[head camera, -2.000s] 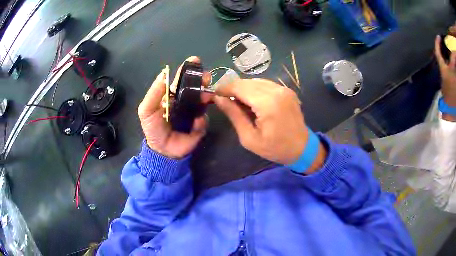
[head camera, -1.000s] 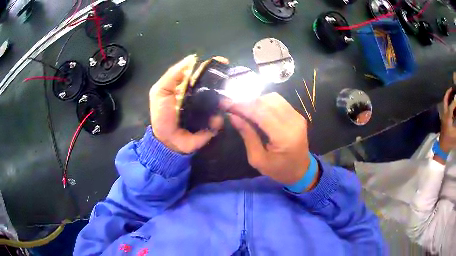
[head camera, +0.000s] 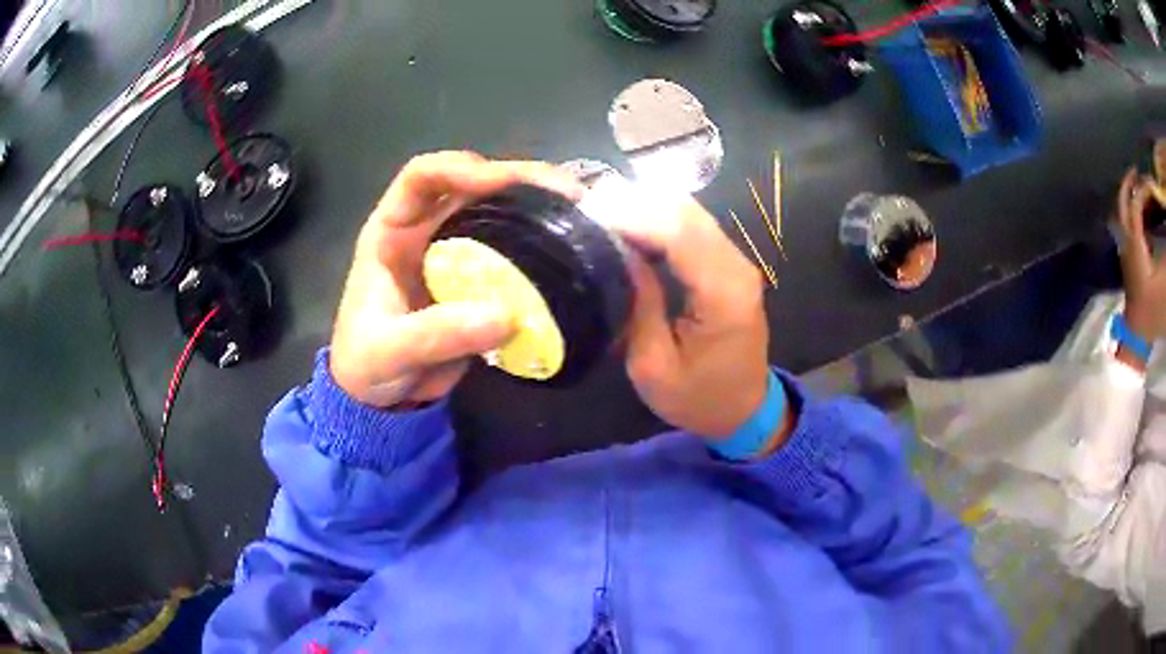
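Observation:
A black round housing (head camera: 591, 275) is held between my hands, tilted, with a pale yellow face disc (head camera: 467, 284) at its left side. My left hand (head camera: 416, 288) grips the housing from the left, its thumb lying across the face disc. My right hand (head camera: 703, 313) holds the housing's right side. Bright glare by the right fingers hides what is there. A silvery round board (head camera: 655, 115) lies on the bench beyond my hands. Thin tan-gold sticks (head camera: 776, 205) lie to the right of it.
Several black units (head camera: 243, 188) with studs and red wires lie at left. More black units (head camera: 818, 49) lie beyond, beside a blue bin (head camera: 968, 102) of sticks. A shiny disc (head camera: 891, 239) lies at right. Another person's hand (head camera: 1142, 243) shows at the right edge.
The housing has turned so its pale yellow face disc shows, where before it was seen edge-on. My left thumb now lies over that disc. Both hands still hold the housing.

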